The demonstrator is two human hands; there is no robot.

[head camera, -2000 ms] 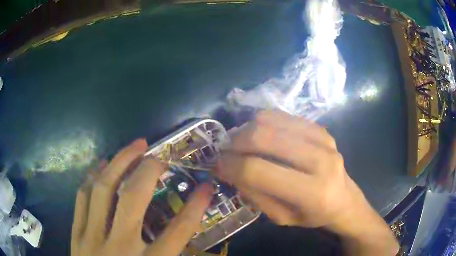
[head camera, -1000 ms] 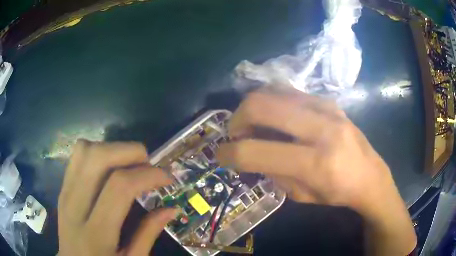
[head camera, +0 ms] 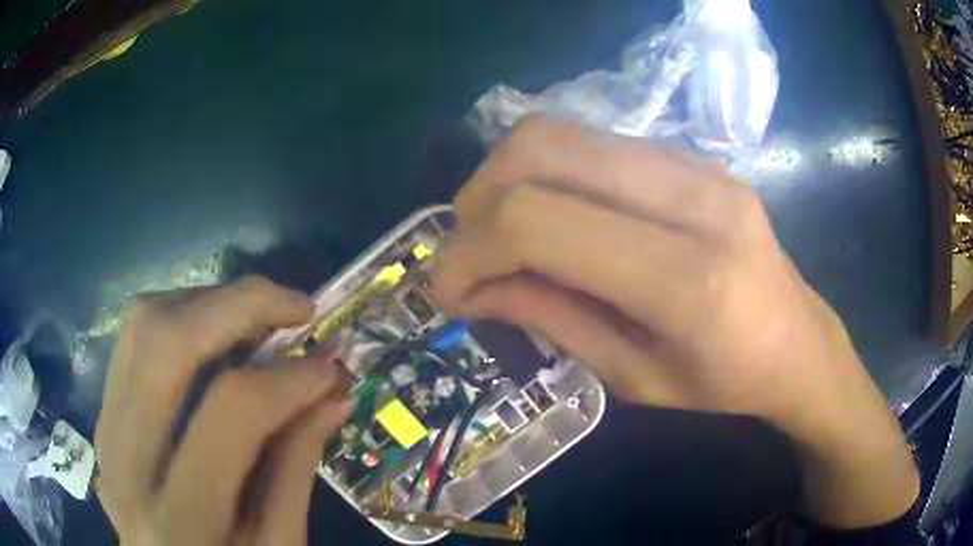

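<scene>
The white power strip housing [head camera: 581, 400] lies open and tilted on the bench. It holds a green circuit board with a yellow transformer [head camera: 400, 423], a blue disc component [head camera: 446, 336], and black and red lead wires [head camera: 437, 461]. One brass contact strip [head camera: 373, 290] runs along its upper-left side, between my hands' fingertips. Another brass strip [head camera: 469, 525] sticks out past the bottom end. My left hand [head camera: 213, 395] has bent fingers at the housing's left end. My right hand [head camera: 640, 267] covers the top end, fingertips close together inside. Whether either hand grips a strip is unclear.
A shiny plastic bag [head camera: 731, 85] lies behind my right hand on the dark green bench [head camera: 309, 128]. A white plug [head camera: 66, 459] and bagged parts are at the left edge. A parts tray [head camera: 926, 160] with gold-coloured pieces is at the right edge.
Both hands have shifted over the housing, and the fingertips are now at its upper-left side. More of the board shows than at first. The bag and tray sit differently in view.
</scene>
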